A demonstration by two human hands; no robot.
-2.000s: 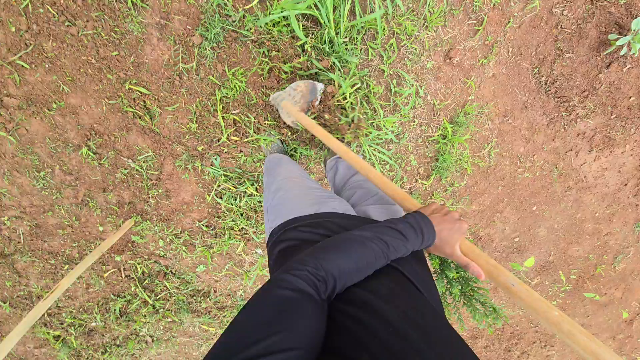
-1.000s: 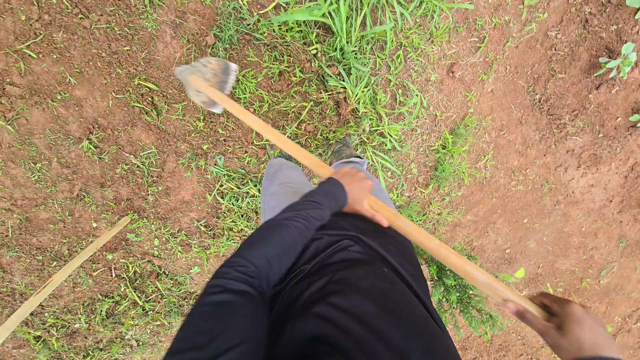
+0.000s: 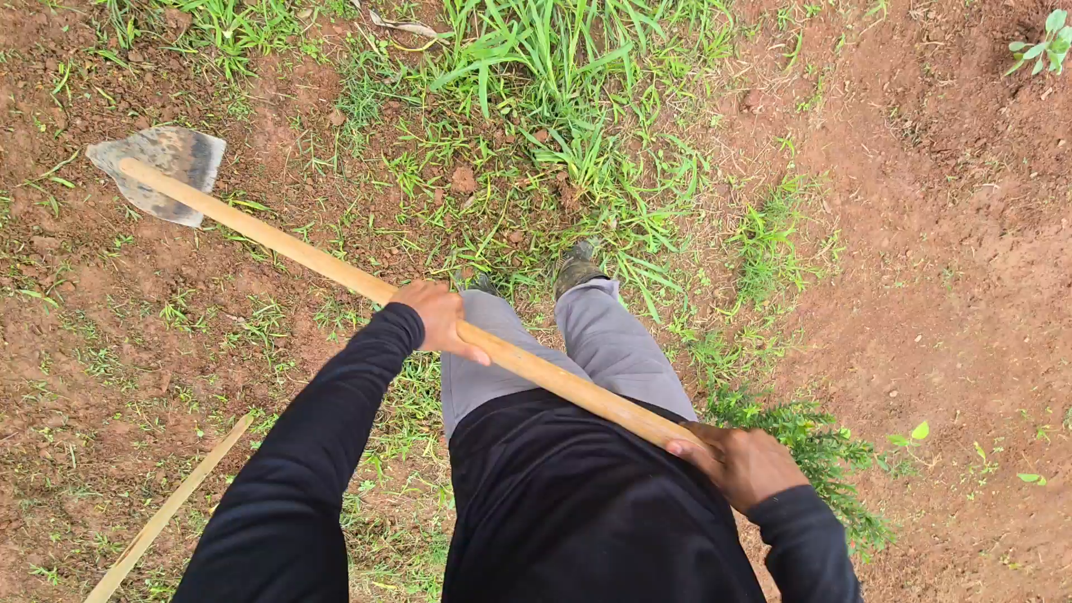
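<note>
A hoe with a worn metal blade (image 3: 172, 174) and a long wooden handle (image 3: 293, 249) crosses in front of my body. Its blade is at the upper left, over reddish soil; whether it touches the ground I cannot tell. My left hand (image 3: 435, 316) is closed around the middle part of the handle, in front of my thigh. Near the handle's lower right end, at my waist, my right hand (image 3: 741, 462) grips it. Both arms wear dark sleeves.
Green grass (image 3: 553, 59) grows ahead of my boots (image 3: 578, 268). A pale wooden strip (image 3: 172, 507) lies at the lower left. Beside my right hand is a leafy shrub (image 3: 816, 444), and a small broad-leaved plant (image 3: 1043, 46) stands at the upper right in bare soil.
The hoe blade has swung left from the grass ahead of my feet. My left hand has moved left with the handle. My right hand, out of view two seconds ago, now holds the handle at my waist.
</note>
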